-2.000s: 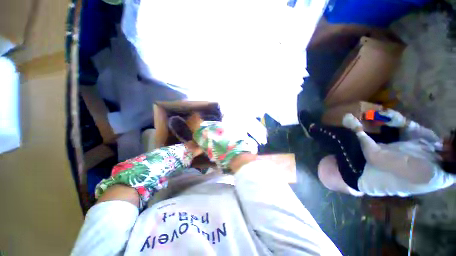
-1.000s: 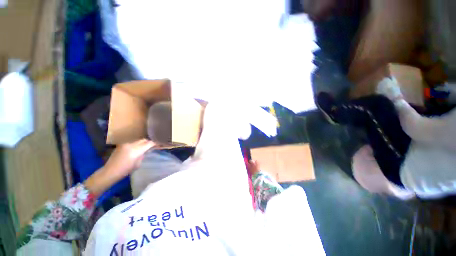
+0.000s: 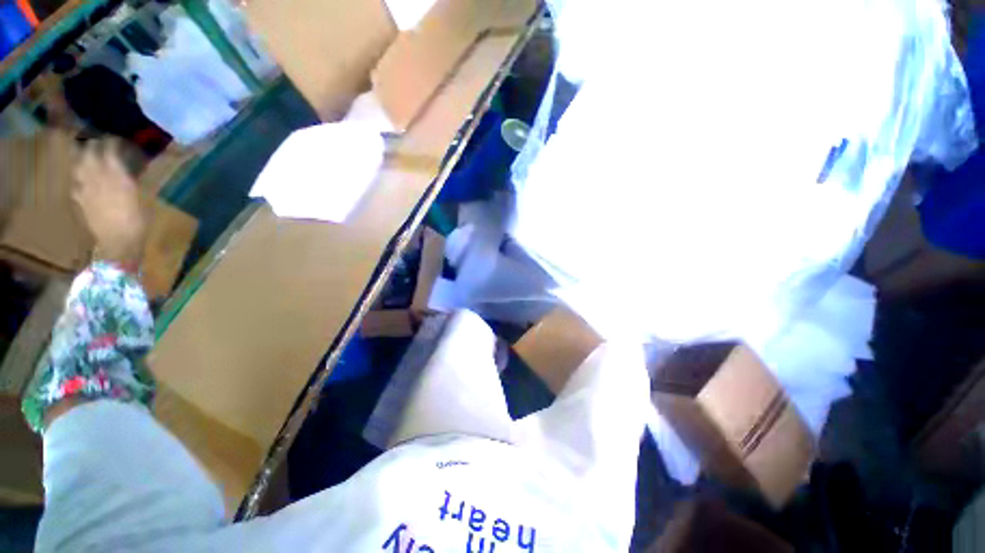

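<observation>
My left hand (image 3: 108, 205) is bare and blurred at the upper left, past the far side of the cardboard-covered bench (image 3: 254, 324), over brown cardboard and beside dark contents; whether it holds anything cannot be told. A floral sleeve cover (image 3: 97, 340) is on that forearm. My right hand is not in view. A small open carton (image 3: 756, 427) with dark printed lines stands tilted at the lower right, below the glaring white foam stack (image 3: 702, 162), which has clear plastic film around it.
White foam pieces (image 3: 324, 173) lie on the bench. Another white foam pile (image 3: 189, 81) is at the upper left. Brown carton panels (image 3: 556, 346) show near my knees. A small open carton with dark contents (image 3: 416, 286) is under the bench edge. Blue material (image 3: 956, 205) is at far right.
The view has swung left, and the second person is out of view. My left hand has let go of the open carton and reached over the bench. My right hand has left view.
</observation>
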